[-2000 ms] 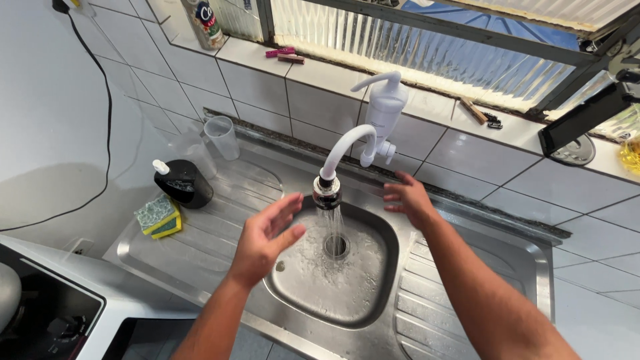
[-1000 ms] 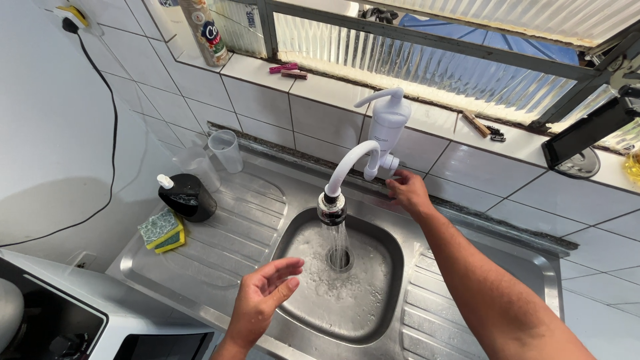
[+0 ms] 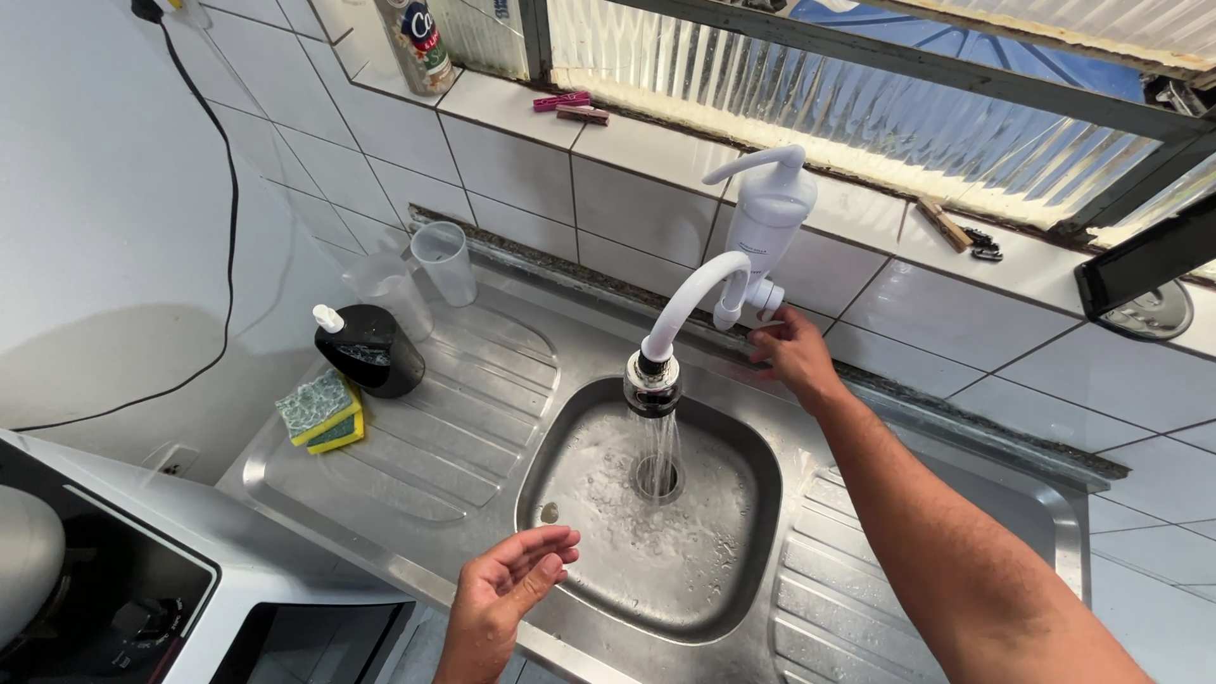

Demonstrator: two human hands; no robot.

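Water runs from the chrome nozzle (image 3: 653,383) of a white filter faucet (image 3: 771,214) into a stainless steel sink basin (image 3: 608,579). My right hand (image 3: 790,353) is at the white knob (image 3: 768,296) low on the faucet, its fingertips at the knob's underside; whether they grip it cannot be told. My left hand (image 3: 508,594) is held over the basin's front left edge, wet, fingers slightly curled and thumb apart, with nothing in it.
Sponges (image 3: 321,408), a black soap dispenser (image 3: 370,351) and clear plastic cups (image 3: 445,263) stand on the left drainboard. Clothespins (image 3: 581,114), a bottle (image 3: 418,47) and a phone-like black device (image 3: 1154,252) are along the windowsill. A stove (image 3: 95,570) is at lower left.
My right hand has moved from above the sink's back right edge to the faucet knob. My left hand has drawn back from beside the water stream toward the front edge.
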